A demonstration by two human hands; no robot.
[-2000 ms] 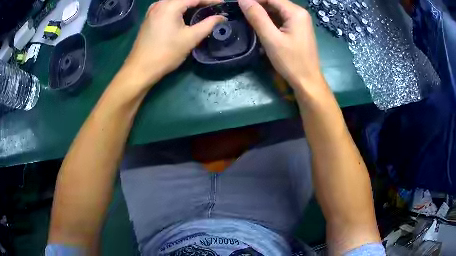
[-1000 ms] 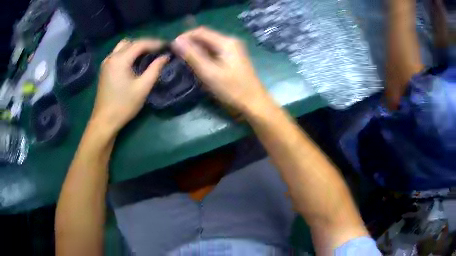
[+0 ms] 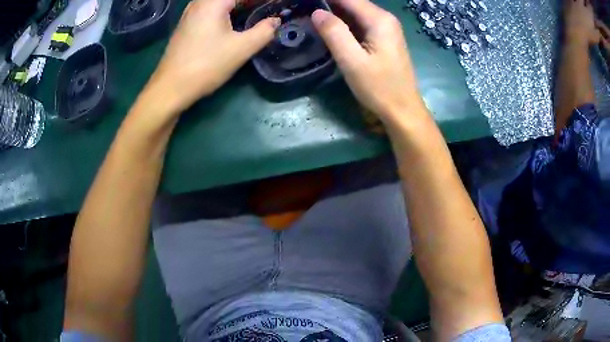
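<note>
A dark rounded-square plastic housing (image 3: pixel 294 59) with a raised round hub and centre hole lies on the green bench at the top middle. My left hand (image 3: pixel 217 47) grips its left side, the thumb reaching inside near the hub. My right hand (image 3: pixel 368 57) grips its right side, the thumb also over the inside. The far rim and most fingers are cut off by the top edge. A tiny shiny spot shows between my thumbs; I cannot tell what it is.
Two more dark housings, one nearer (image 3: pixel 81 83) and one farther (image 3: pixel 137 17), stand at left. A ribbed clear bottle (image 3: pixel 20 120) and white modules (image 3: pixel 87 13) lie far left. Small round caps (image 3: pixel 449 23) lie on bubble wrap (image 3: pixel 512 93) at right. Another person's arm (image 3: pixel 576 67) is at far right.
The view swung right and back. The other person's arm, out of view two seconds ago, now shows at far right. My hands still hold the housing; the right thumb sits slightly lower than two seconds ago.
</note>
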